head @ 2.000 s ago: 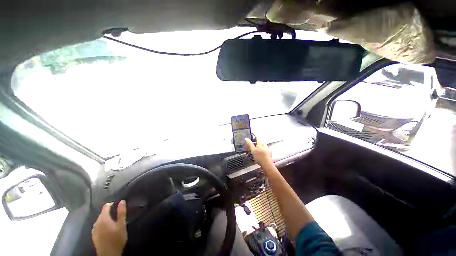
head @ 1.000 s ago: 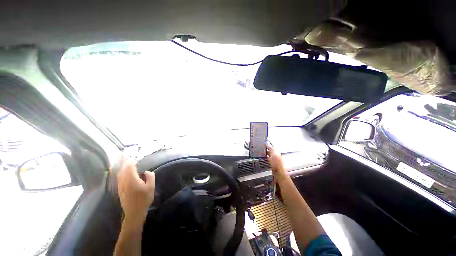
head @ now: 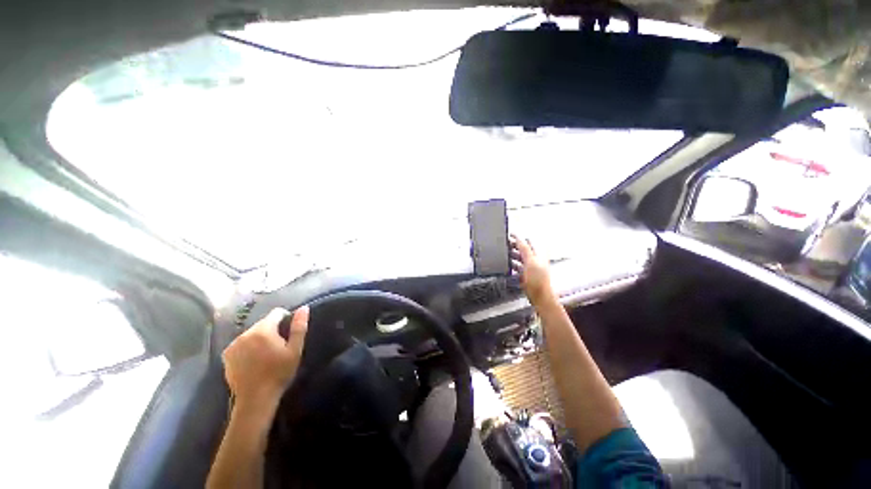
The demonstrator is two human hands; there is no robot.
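Note:
The black steering wheel (head: 456, 358) is in front of me at the lower left. My left hand (head: 263, 355) grips its upper left rim. The smartphone (head: 489, 237) stands upright on the dash, right of the wheel, with a plain grey screen. My right hand (head: 528, 267) is at the phone's right edge with its fingers bent and apart. Whether a fingertip touches the phone is too small to tell. The phone's holder is mostly hidden behind it.
A wide rear-view mirror (head: 616, 81) hangs at the top. The rotary knob (head: 538, 454) is on the low console, beside the grey passenger seat (head: 669, 420). Vehicles show through the right window. The windscreen view is washed out.
The view has shifted. My left hand has moved from the wheel's left side to its upper left rim. The phone screen has turned from a coloured view, then a pale list, to plain grey.

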